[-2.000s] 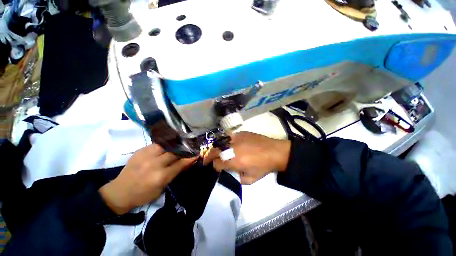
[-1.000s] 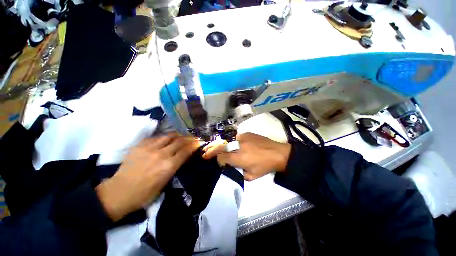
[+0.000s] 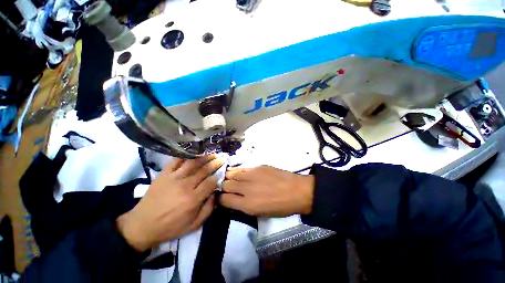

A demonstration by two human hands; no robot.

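Observation:
My left hand point(image 3: 176, 200) lies on the black and white cloth just left of the presser foot, its fingertips holding the cloth near the needle. My right hand point(image 3: 266, 190) pinches a small white fold of cloth beside it, in front of the presser foot point(image 3: 217, 148). The two hands nearly touch. White fabric panels point(image 3: 99, 168) spread out at the left. A black strip point(image 3: 211, 246) runs down from my hands between white pieces over the table's front edge. The needle tip is hidden by fingers and machine parts.
The white and blue sewing machine point(image 3: 288, 66) crosses above my hands. Black shears point(image 3: 336, 138) lie under its arm. Red-handled snips point(image 3: 460, 131) and a tray of small metal parts point(image 3: 486, 110) are at the right. Black cloth point(image 3: 93, 74) lies behind left. An edge ruler point(image 3: 296, 236) lines the front.
The view has shifted, showing more of the control panel and shears. My fingertips have drawn together, and a small white fold now shows between them. The black strip hangs straighter below.

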